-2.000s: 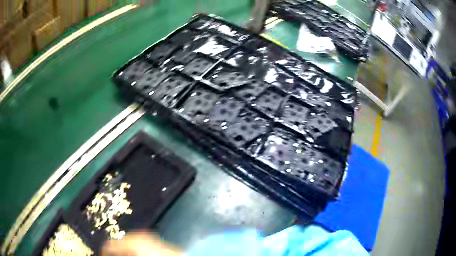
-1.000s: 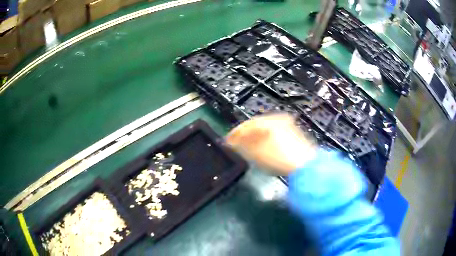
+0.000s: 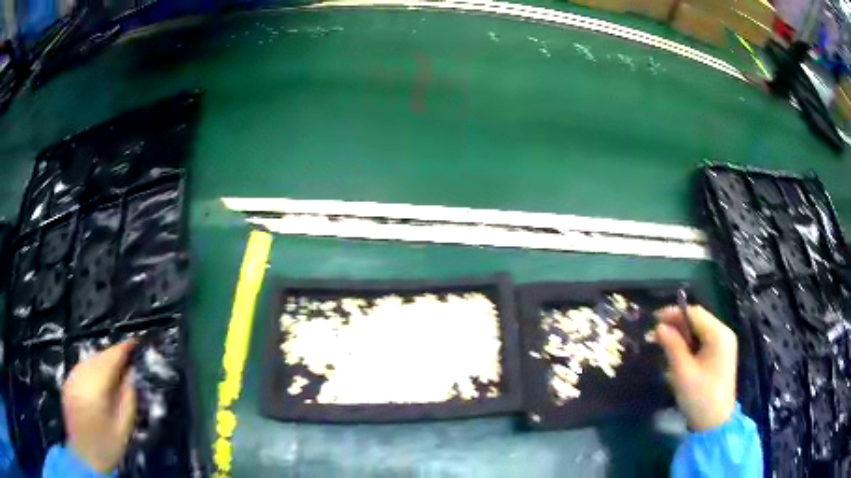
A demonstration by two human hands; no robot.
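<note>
My right hand point(image 3: 702, 366) is closed on a slim dark tool point(image 3: 684, 313), perhaps tweezers, over the right side of the right parts tray point(image 3: 644, 400). A scattered heap of small pale pieces point(image 3: 580, 345) lies in that tray's left part. The left parts tray point(image 3: 392, 413) is almost covered with pale pieces point(image 3: 401, 347). My left hand point(image 3: 96, 401) is at the lower left, over the left blister tray point(image 3: 104, 247). Its fingers are blurred, and whether it holds something cannot be told.
Another glossy black blister tray point(image 3: 779, 252) with dark housings stands at the right. Paired pale strips point(image 3: 476, 231) run across the green bench point(image 3: 439, 121) behind the parts trays. Yellow tape point(image 3: 244, 317) lies between the left blister tray and parts tray. Cartons point(image 3: 709, 21) are far back.
The view has swung left, bringing the left blister tray and my left hand into sight. My right hand has moved from the right blister tray to over the right parts tray.
</note>
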